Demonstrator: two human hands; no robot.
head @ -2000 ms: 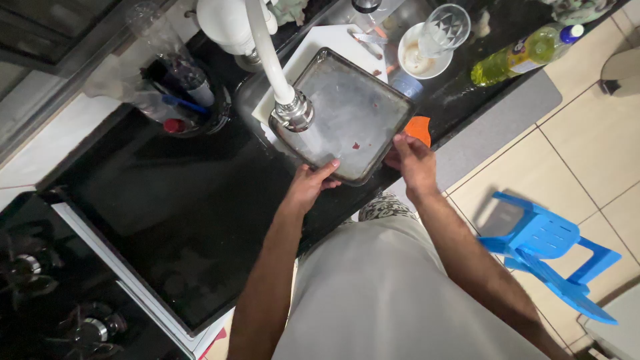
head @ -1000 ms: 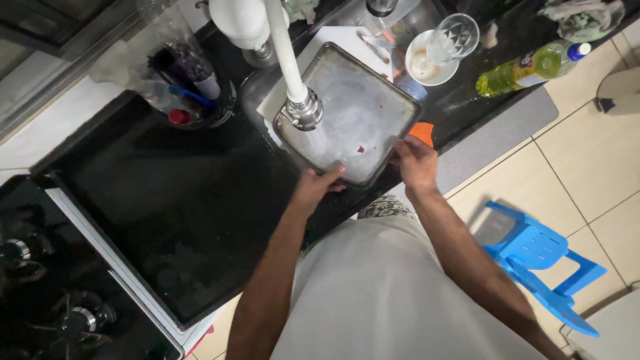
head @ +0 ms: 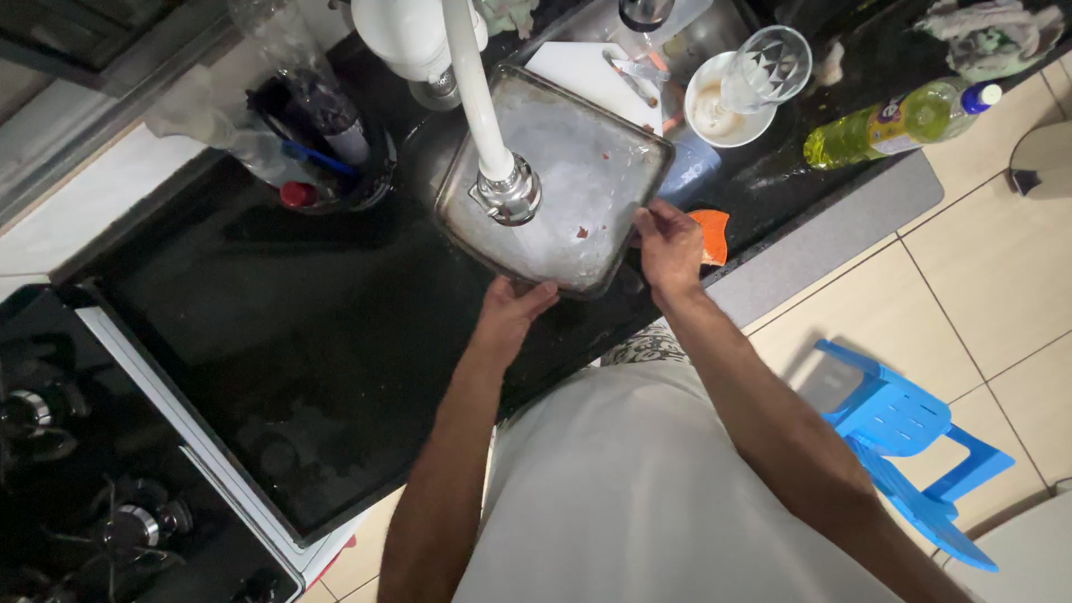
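Observation:
A rectangular metal baking pan (head: 569, 167), with small reddish bits on its wet bottom, is held over the sink below the faucet head (head: 507, 194). My left hand (head: 512, 314) grips its near edge, thumb on the rim. At its right corner my right hand (head: 670, 247) holds the edge; the fingers under the pan are hidden. Just beside my right hand lies an orange sponge (head: 712, 236). Behind the pan, a white cutting board (head: 578, 79) bears a metal utensil. Whether water runs from the faucet, I cannot tell.
A white bowl (head: 718, 121) with a patterned glass (head: 766, 71) stands right of the sink, near a bottle of green liquid (head: 900, 124). A dark container (head: 368, 167) of utensils and bottles is at left, beyond the black counter (head: 301, 335). The stove (head: 92, 469) lies lower left, a blue plastic chair (head: 909, 419) lower right.

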